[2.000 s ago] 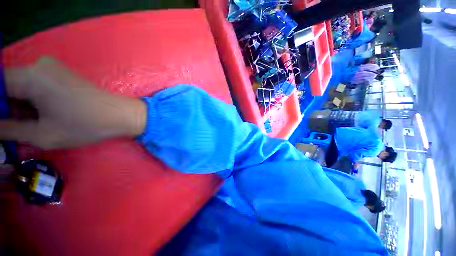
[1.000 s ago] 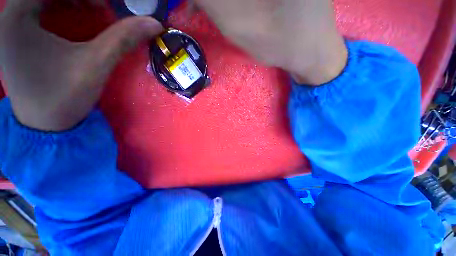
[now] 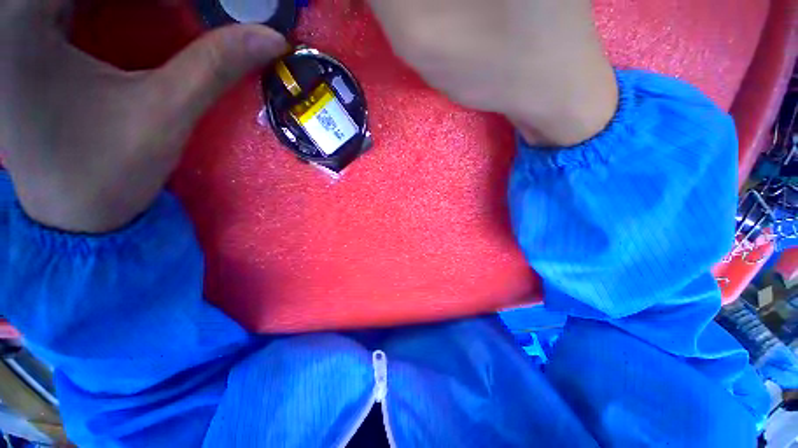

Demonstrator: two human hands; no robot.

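Observation:
An open round black watch case [image 3: 315,109] lies on the red foam mat [image 3: 411,236]. A silver-white battery [image 3: 328,122] with a yellow taped edge sits inside it. A thin yellow-orange flex cable [image 3: 287,79] runs up from the battery towards the thumb. A dark round back cover [image 3: 249,10] with a grey centre is partly cut off at the top edge. My left hand [image 3: 114,114] has its thumb at the case's upper rim, beside the cover; its other fingers are out of the picture. My right hand [image 3: 507,61] reaches past the top edge, its fingers out of view.
A raised red rim [image 3: 770,79] borders the mat on the right. Binder clips with wire handles [image 3: 759,210] lie in a red bin at the right edge. My blue smock and its zip [image 3: 379,376] are below the mat's near edge.
The view has swung from the right side back over the mat, bringing both hands and the case into the middle. Over the last second the hands and case have hardly moved.

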